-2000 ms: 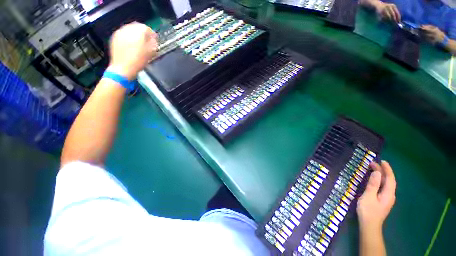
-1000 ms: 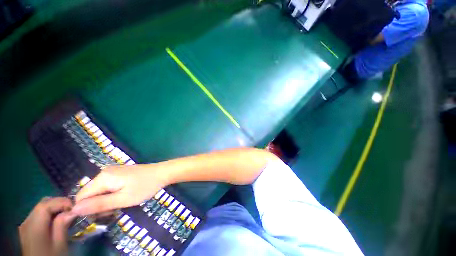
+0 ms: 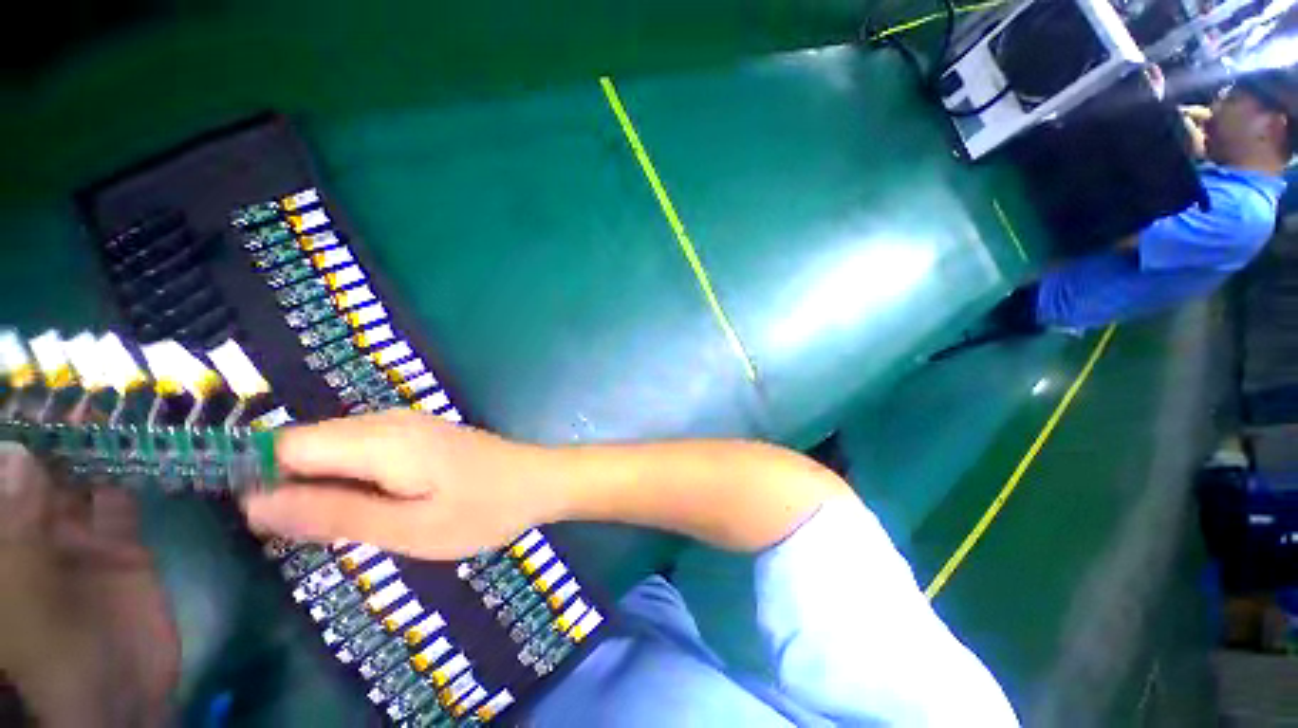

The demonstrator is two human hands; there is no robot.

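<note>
A green strip of joined circuit boards [image 3: 157,452] with a row of white ends and yellow-orange bands is held level over the left side of the black tray [image 3: 268,154]. My left hand [image 3: 86,597], blurred and cut off by the picture's left edge, is at the strip's left part from below. My right hand [image 3: 413,484] has its thumb and fingers at the strip's right end and covers part of the tray. The tray lies aslant on the green mat, with two columns of boards; black slots show at the far end of its left column.
The green mat [image 3: 527,242] bears a yellow-green tape line [image 3: 676,221]. A white-framed device [image 3: 1046,71] and a black block [image 3: 1110,178] stand at the bench's far right end. A person in blue [image 3: 1210,235] is beside them. A yellow floor line [image 3: 1025,462] runs at right.
The long board strip now shows between my hands, which were close together over the tray. My left hand has moved to the picture's left edge. The view has shifted, showing more of the tray.
</note>
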